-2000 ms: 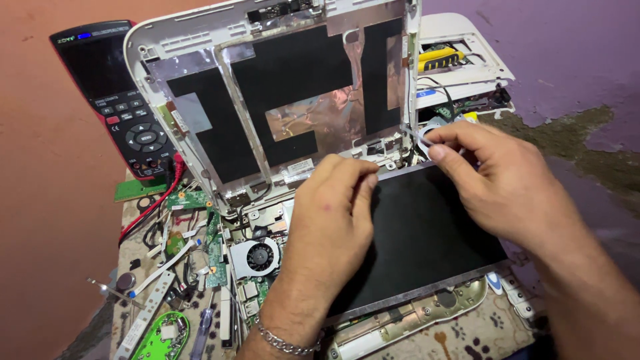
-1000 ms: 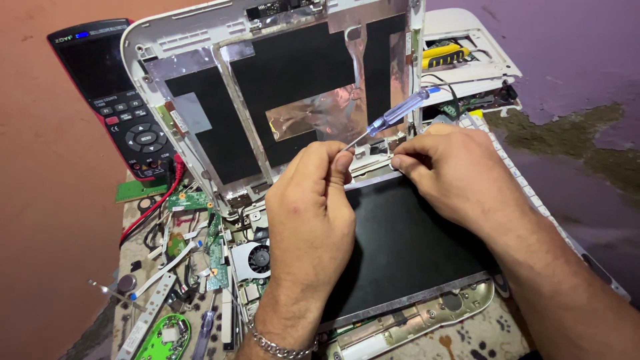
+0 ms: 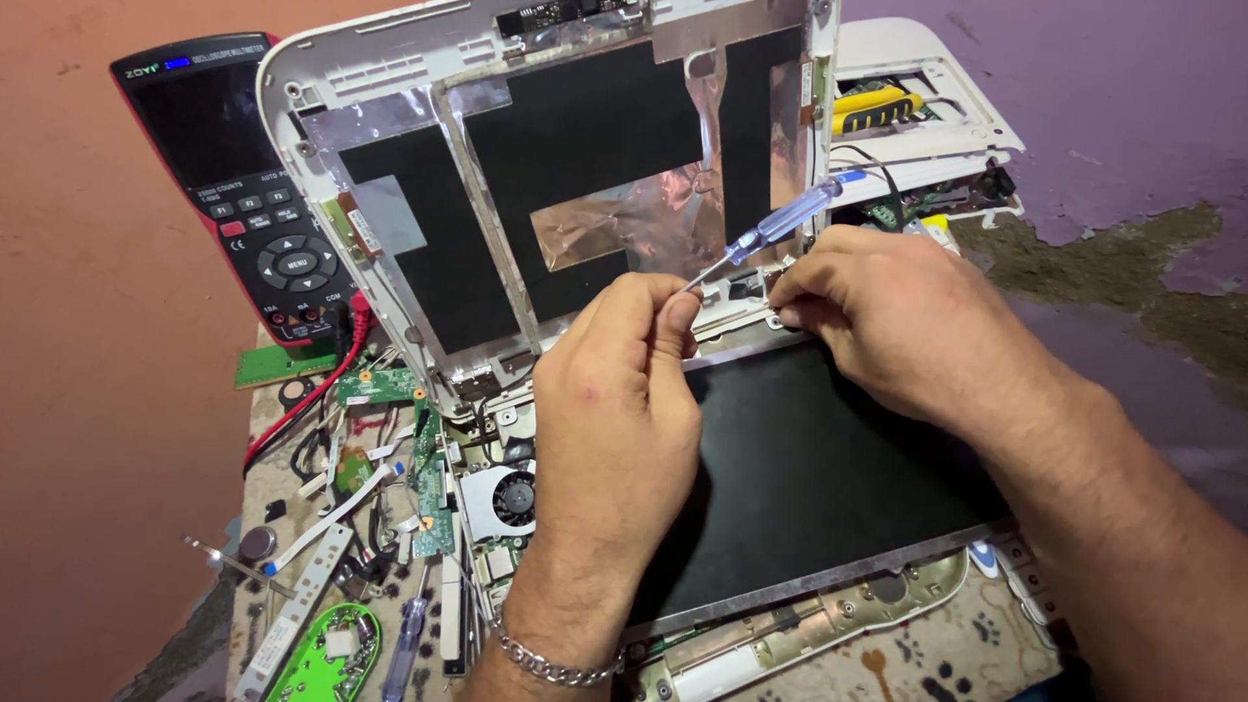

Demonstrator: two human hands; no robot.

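Between the fingertips of my left hand [image 3: 629, 390] is the shaft end of a small screwdriver with a clear purple-blue handle [image 3: 785, 216], which slants up to the right. My right hand [image 3: 868, 312] has its fingertips pinched together at the lower right hinge area of the raised laptop lid [image 3: 575, 107]; what they touch is hidden. A black LCD panel [image 3: 809, 468] with a metal edge lies flat over the opened laptop base [image 3: 829, 609], below both hands. The cooling fan [image 3: 514, 498] shows left of the panel, beside my left wrist.
An oscilloscope multimeter [image 3: 283, 195] leans at the left with red and black leads. Circuit boards [image 3: 375, 387], cables, a green tray of screws [image 3: 331, 658] and another screwdriver [image 3: 405, 648] lie in front of it. Yellow-handled cutters [image 3: 877, 109] rest on white casing at the back right.
Two seconds ago no screwdriver showed clearly; one second ago it was at my left fingertips, as now. My right hand has moved left and down from its place two seconds ago.
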